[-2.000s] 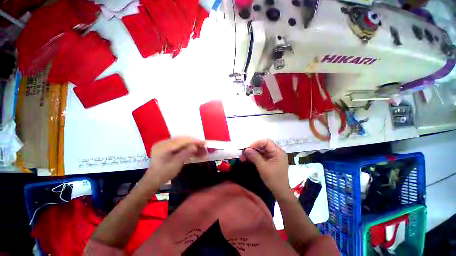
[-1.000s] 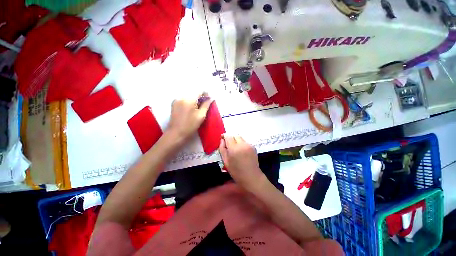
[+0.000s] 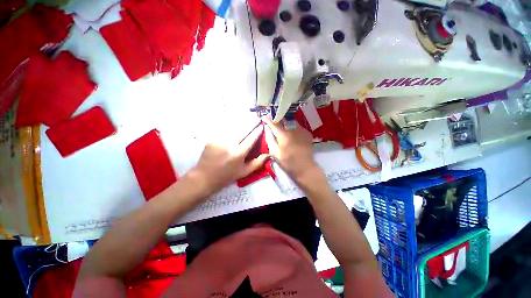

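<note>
A red fabric piece lies under both hands, just in front of the presser foot. My left hand presses on its left side, with fingertips towards the needle. My right hand is on its right side, fingers at the presser foot. A narrow white strip shows beneath my right hand. Much of the piece is hidden by the fingers. The white machine head stands above and to the right.
Two single red pieces lie left of my hands. Red stacks lie behind them. Sewn red pieces and orange-handled scissors lie right of the needle. Blue crates and a green basket stand below the table.
Both hands have moved up to the presser foot with the red piece, which lay nearer the table's middle before. The right hand came from the front edge. The view has shifted.
</note>
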